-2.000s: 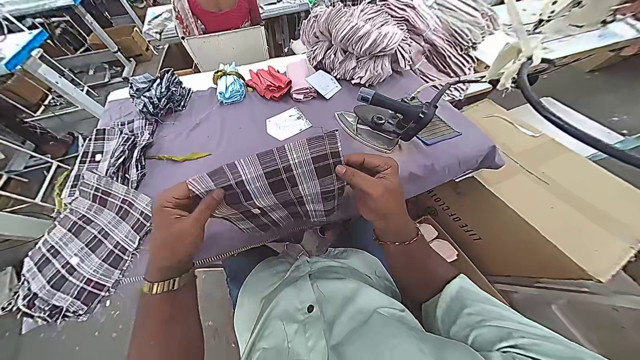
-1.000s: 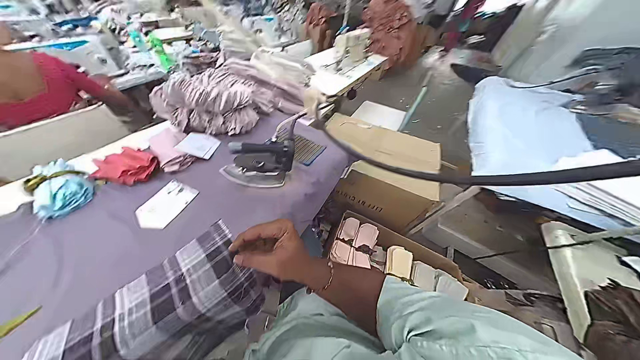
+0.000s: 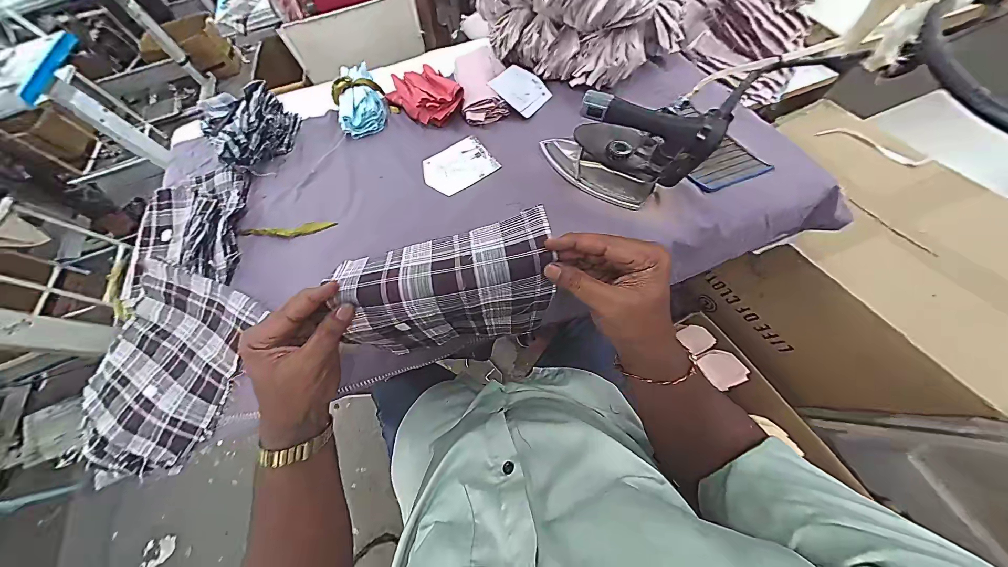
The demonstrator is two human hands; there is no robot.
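Observation:
A dark and white plaid fabric piece [image 3: 453, 287] is stretched between my two hands over the front edge of the ironing table [image 3: 378, 189], which has a purple cloth cover. My left hand [image 3: 295, 346] pinches its left end between thumb and fingers. At the other end, my right hand [image 3: 614, 283] grips the upper right corner. Beyond the fabric lies a white pocket-shaped template [image 3: 461, 165]. An electric iron [image 3: 638, 150] rests soleplate down, right of the template and close to a dark ribbed pad [image 3: 728, 164]. More plaid pieces [image 3: 169, 362] hang over the table's left edge.
Striped fabric [image 3: 248, 122], a tied light blue bundle [image 3: 362, 106], red cloth [image 3: 428, 94], folded pink cloth [image 3: 479, 87] and a large striped pile [image 3: 583, 35] line the far side. A cardboard box [image 3: 827, 339] stands at the right, near pale pink pieces [image 3: 720, 370]. A hose [image 3: 961, 71] hangs upper right.
The view swung right and then back. The plaid fabric is in both hands now, as two seconds ago; one second ago only my right hand showed, at its edge.

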